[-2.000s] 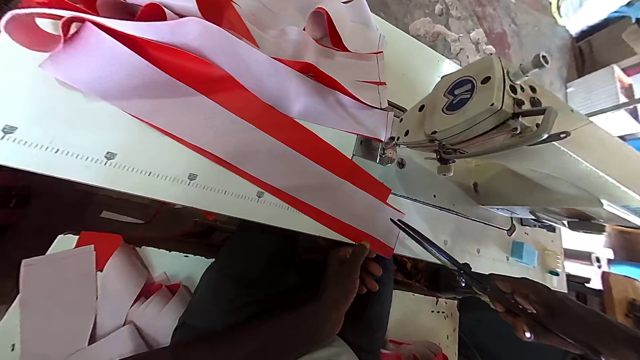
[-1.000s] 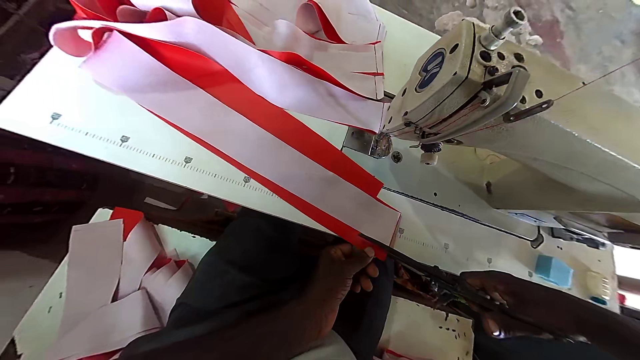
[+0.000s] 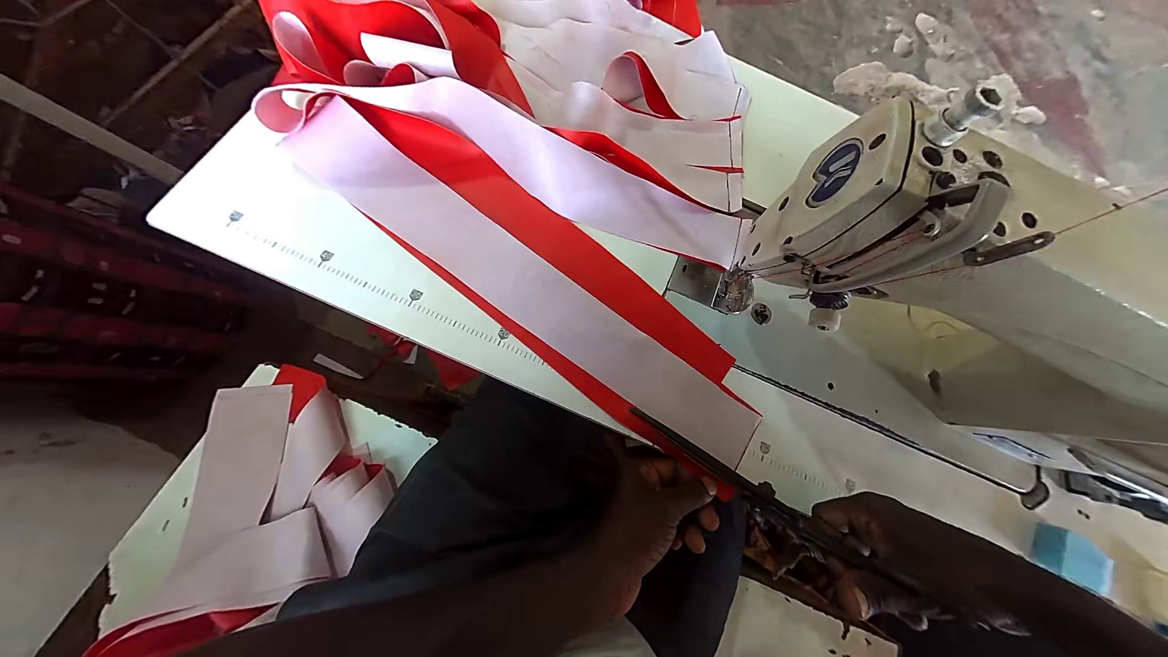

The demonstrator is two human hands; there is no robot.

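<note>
A long red and white fabric strip (image 3: 566, 297) lies slantwise over the sewing machine table (image 3: 365, 306). At the table's front edge my left hand (image 3: 662, 506) pinches the red corner of its lower end. My right hand (image 3: 867, 557) is closed around dark scissors (image 3: 721, 470), whose blades lie along the strip's red front edge near my left fingers. Whether the blades are apart is hard to tell. Above the strip, more red and white pieces (image 3: 630, 109) lie in a heap, their ends near the needle area.
The sewing machine head (image 3: 858, 192) stands at the right, behind the strip. A blue block (image 3: 1072, 557) sits at the table's right. Lower left, several cut fabric strips (image 3: 246, 456) rest on a worn board (image 3: 146, 557). My dark-clothed legs are under the table edge.
The scissors' tips were over the strip's white end two seconds ago; now the blades lie along its red front edge. My left hand still pinches the corner.
</note>
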